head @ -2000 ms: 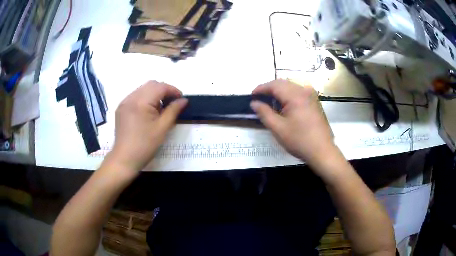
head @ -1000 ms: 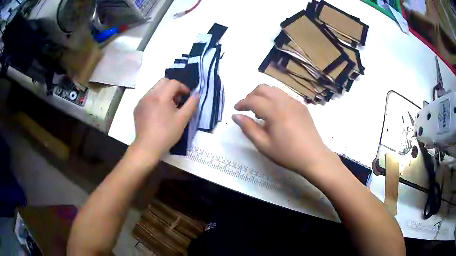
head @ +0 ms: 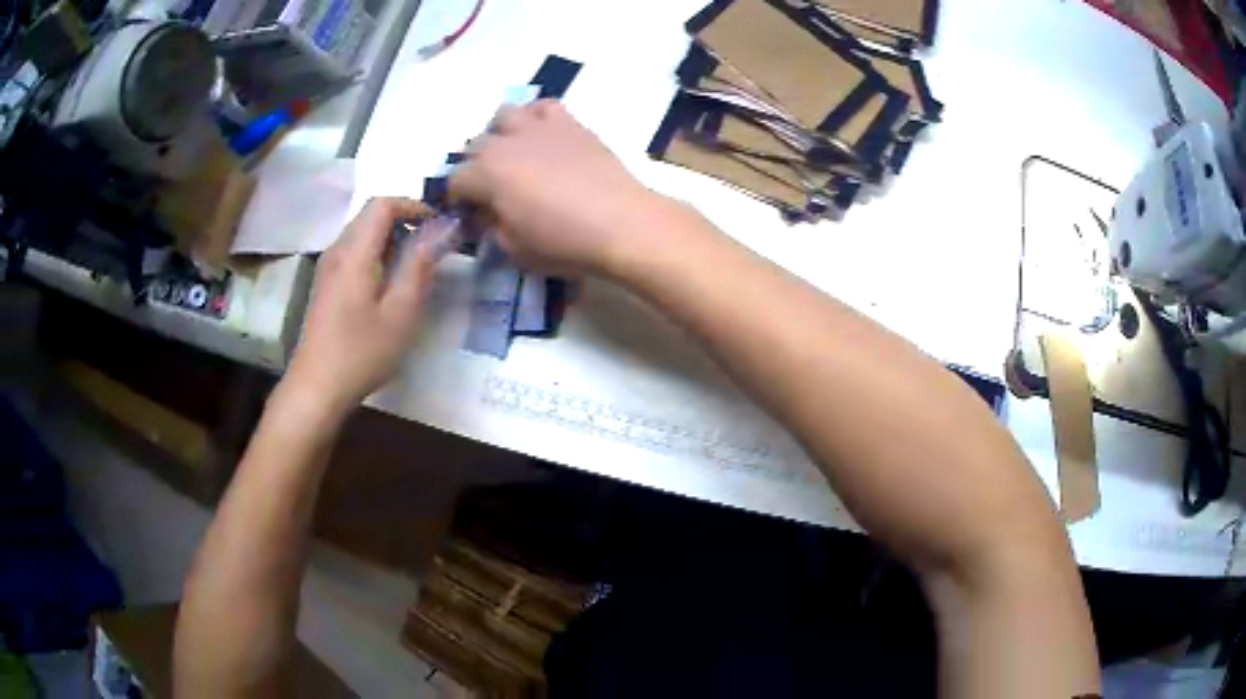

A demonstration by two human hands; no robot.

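A fanned pile of black and pale grey-blue strips (head: 536, 303) lies at the left of the white table. My right hand (head: 547, 184) reaches across and bends over the pile, its fingertips down among the strips. My left hand (head: 358, 303) is at the pile's left side, fingers and thumb close to the right fingertips. Both sets of fingertips are blurred and partly hidden, so whether either grips a strip cannot be told. The middle of the pile is covered by my right hand.
Tan panels with black borders (head: 786, 68) are heaped at the back. A plain tan card strip (head: 1070, 430) lies beside the sewing machine (head: 1186, 205), with black scissors (head: 1202, 444) to its right. A dark piece (head: 981, 389) shows behind my right forearm. A brown bundle (head: 492, 621) is below the table.
Two seconds ago both hands held a black strip stack at the table's middle. Since one second ago, my right hand has moved left onto the fanned pile; my left hand has shifted slightly left.
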